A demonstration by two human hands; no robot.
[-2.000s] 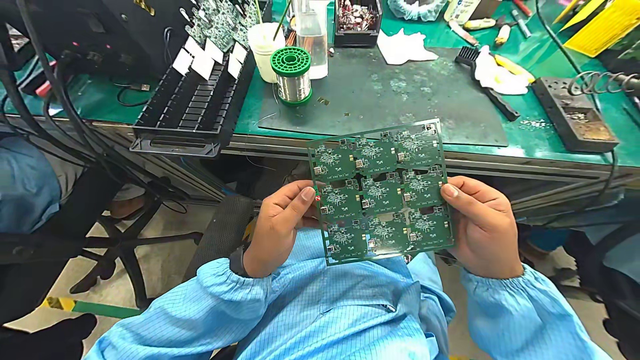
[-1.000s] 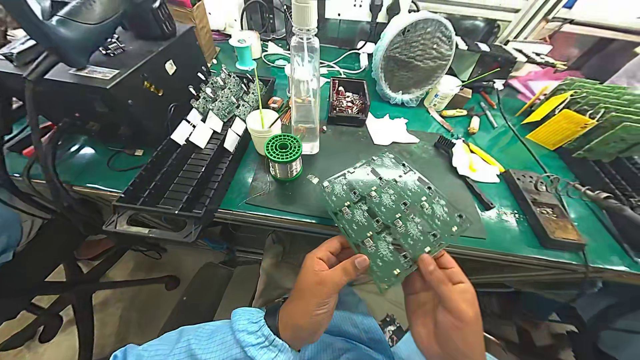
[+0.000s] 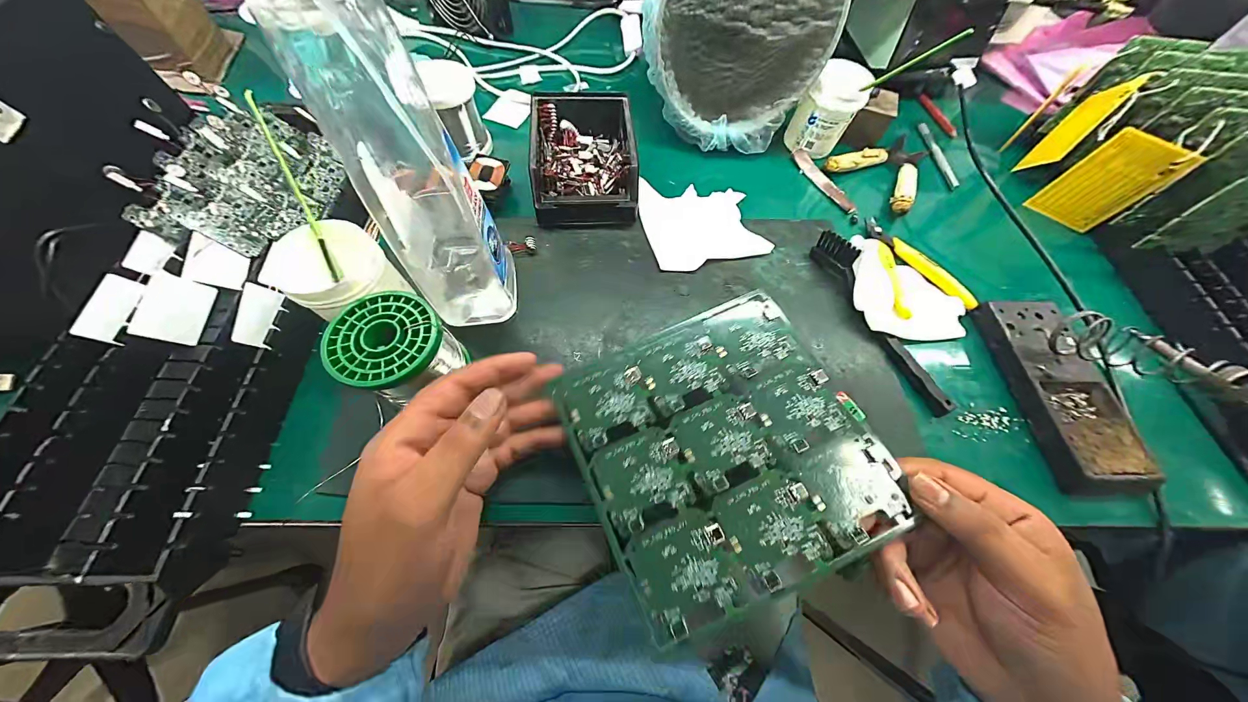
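A green panel of several joined printed circuit boards (image 3: 731,468) is tilted in front of me, above the near edge of the bench. My right hand (image 3: 1004,575) grips its lower right edge between thumb and fingers. At the panel's left edge, my left hand (image 3: 439,487) has its fingers apart, with the fingertips beside or just behind the corner; whether they touch it I cannot tell. A solder wire spool with a green flange (image 3: 382,339) stands just beyond my left hand. Part of the dark mat (image 3: 595,292) lies behind the panel.
A clear plastic bottle (image 3: 419,195) and a white cup (image 3: 327,263) stand behind the spool. A black rack (image 3: 146,439) is at left. Further back sits a black bin of small parts (image 3: 585,161). At right are a brush (image 3: 838,255), yellow-handled pliers (image 3: 931,273) and a soldering iron stand (image 3: 1063,390).
My left hand has let go of the panel's edge and opened. The right hand has moved to the right and still holds the panel, which has turned. The view is closer to the bench.
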